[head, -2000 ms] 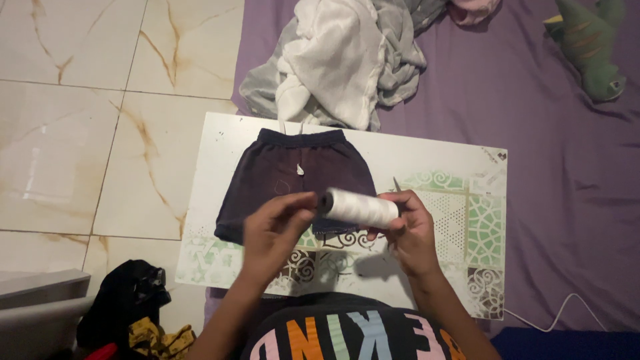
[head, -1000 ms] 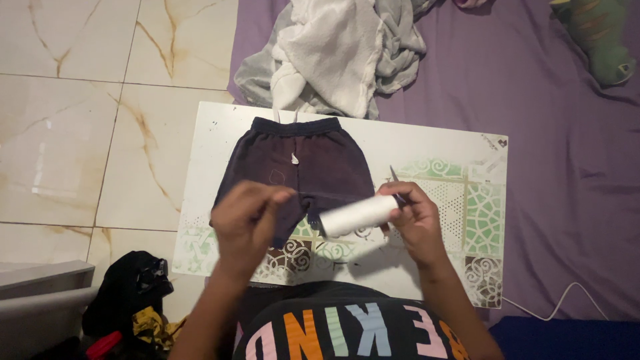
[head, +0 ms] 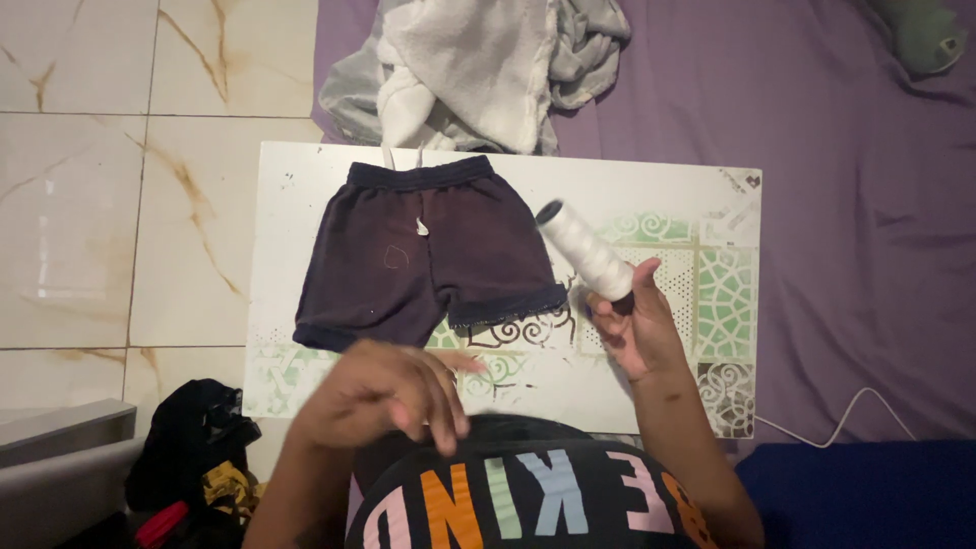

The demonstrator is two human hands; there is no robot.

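My right hand (head: 637,328) holds a spool of white thread (head: 585,252) by its lower end, the spool tilted up to the left beside the shorts. Dark shorts (head: 427,244) with a navy waistband and a white drawstring lie flat on a white patterned board (head: 663,191). A loose loop of pale thread rests on one leg of the shorts. My left hand (head: 396,396), slightly blurred, hovers below the shorts near my shirt, its fingers apart and curled. Whether a strand runs between the hands cannot be made out.
A grey and white fleece blanket (head: 473,69) lies on the purple sheet (head: 686,99) beyond the board. Dark and yellow cloths (head: 187,442) and a red item (head: 162,524) sit at lower left on the tiled floor (head: 206,229). A white cable (head: 839,412) runs at right.
My left hand has dropped toward my shirt, away from the spool. The spool in my right hand now tilts up steeply. The pointed thing seen by my right hand earlier no longer shows.
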